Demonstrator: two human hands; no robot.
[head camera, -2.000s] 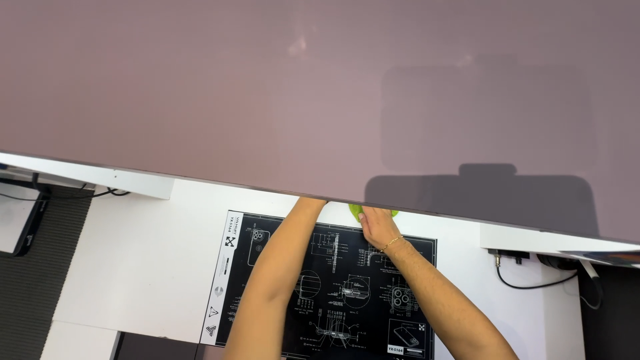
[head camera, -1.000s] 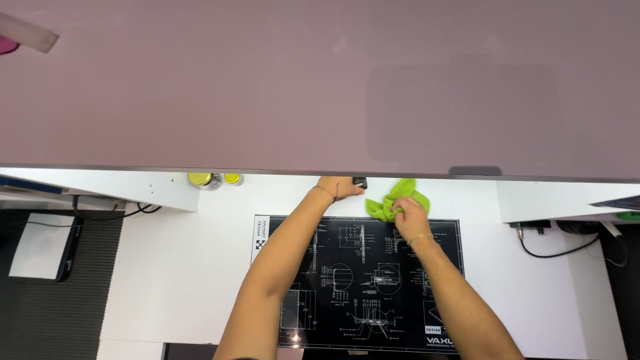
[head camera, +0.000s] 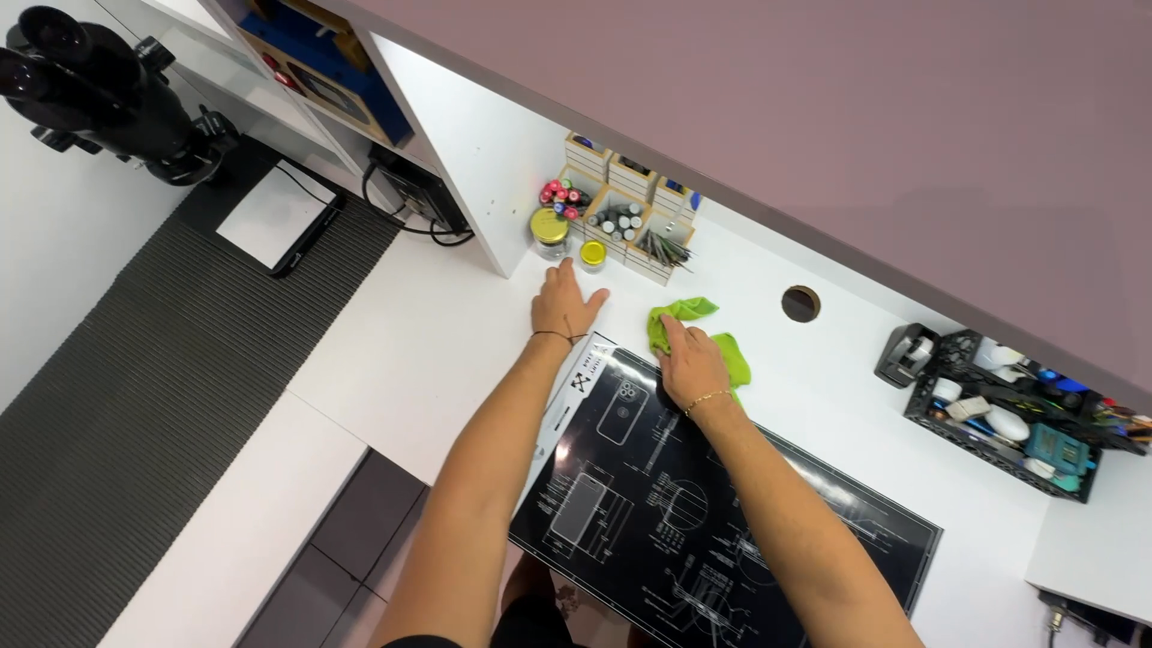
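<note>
My right hand (head camera: 693, 364) presses a crumpled green cloth (head camera: 666, 328) onto the white desktop, just past the back edge of a black work mat (head camera: 630, 468) printed with white technical drawings. Part of the cloth sticks out on the far side of the hand. My left hand (head camera: 564, 301) rests with fingers spread on the desktop near the mat's back left corner and holds nothing. Its fingertips are close to a glass jar with a gold lid (head camera: 550, 230) and a smaller jar with a yellow lid (head camera: 593, 255).
Wooden organizer boxes (head camera: 630, 220) with pens and tweezers stand behind the jars. A tape dispenser (head camera: 906, 354) and a black basket (head camera: 999, 454) of supplies are at right. Overhead is a mauve shelf panel (head camera: 765, 99). A black microscope (head camera: 117, 99) stands at far left.
My left hand has let go of the small dark object it held a second ago and is now beside the jars. The right hand still has the cloth. The view has turned strongly.
</note>
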